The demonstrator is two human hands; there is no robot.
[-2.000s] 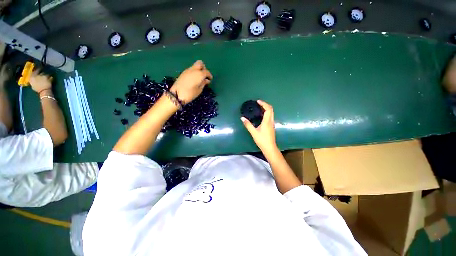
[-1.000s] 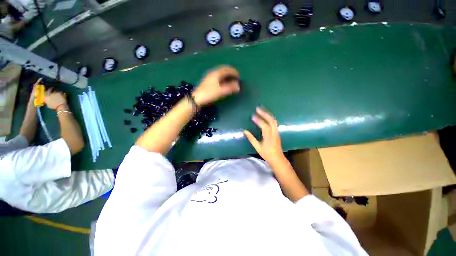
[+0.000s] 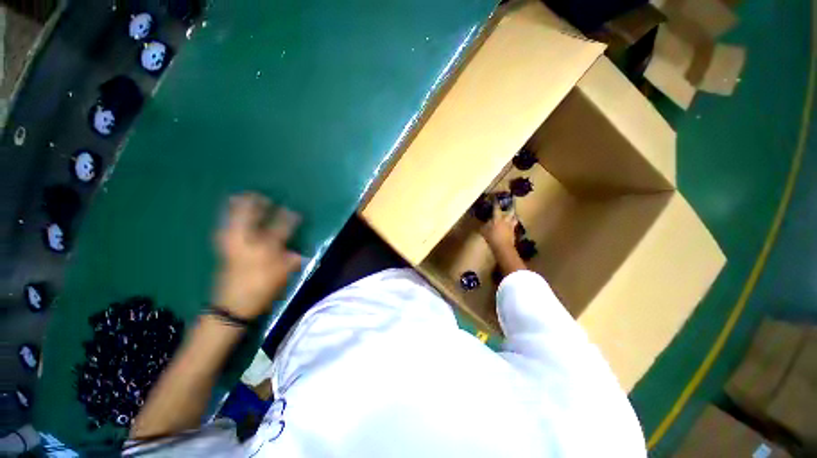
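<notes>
My right hand (image 3: 503,234) reaches down into the open cardboard carton (image 3: 618,152). Its fingertips are at a black round unit (image 3: 504,201); whether they grip it cannot be told. Several other black units lie in the carton, one nearer me (image 3: 469,281). My left hand (image 3: 255,255) is over the green bench top (image 3: 296,98), blurred, fingers apart, with nothing visible in it. The heap of small shiny black parts (image 3: 130,362) lies on the bench at lower left, beside my left forearm.
The dark conveyor (image 3: 22,192) runs along the left with a row of units, several with white faces (image 3: 85,165). A carton flap (image 3: 484,134) stands between the bench edge and the carton opening. Flattened cardboard lies on the floor at upper right (image 3: 694,54) and lower right (image 3: 775,367).
The view has swung right towards the carton. My right hand has moved from over the bench into the carton. The dark item earlier at my left hand is no longer visible there.
</notes>
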